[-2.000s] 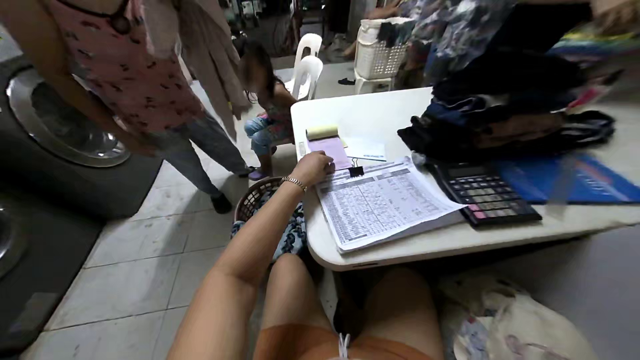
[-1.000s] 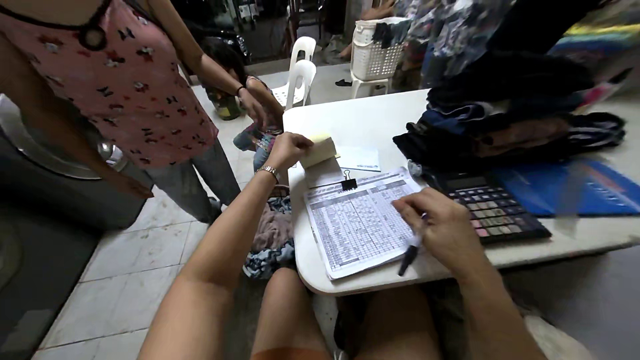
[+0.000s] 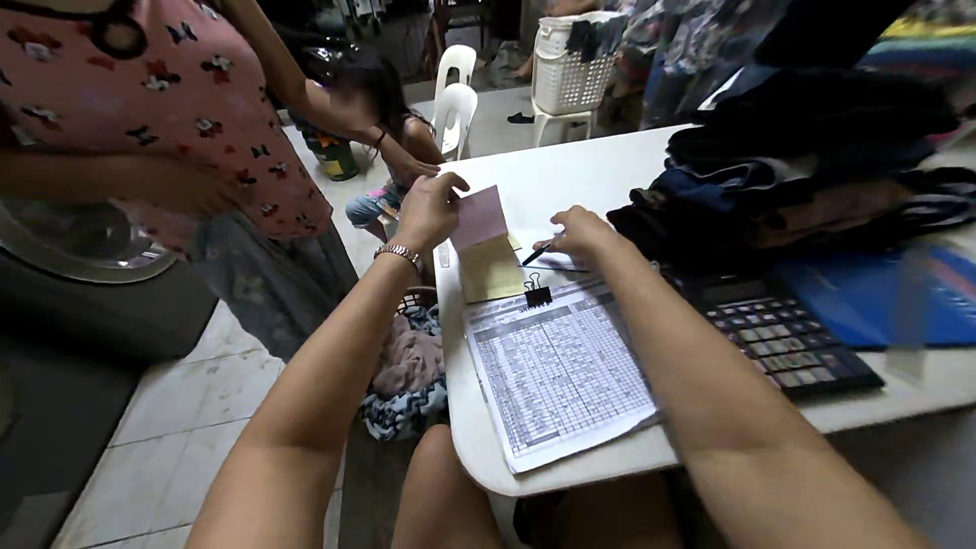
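My left hand grips the lifted pink sheet of a paper pad at the white table's left edge. A yellow sheet of the pad lies beneath, just above a printed grid form. A black binder clip sits at the form's top edge. In my right hand is a dark pen, its tip pointing left toward the pad. Part of a white paper shows under my right hand.
A calculator, a blue folder and a pile of dark clothes occupy the table's right side. Left of the table stand a person and a laundry basket. Another person sits beyond, near white chairs.
My right hand with the pen has moved up from over the form to beside the pad. The pad's pink sheet is now raised in my left hand. The standing person's hand has reached the table's corner.
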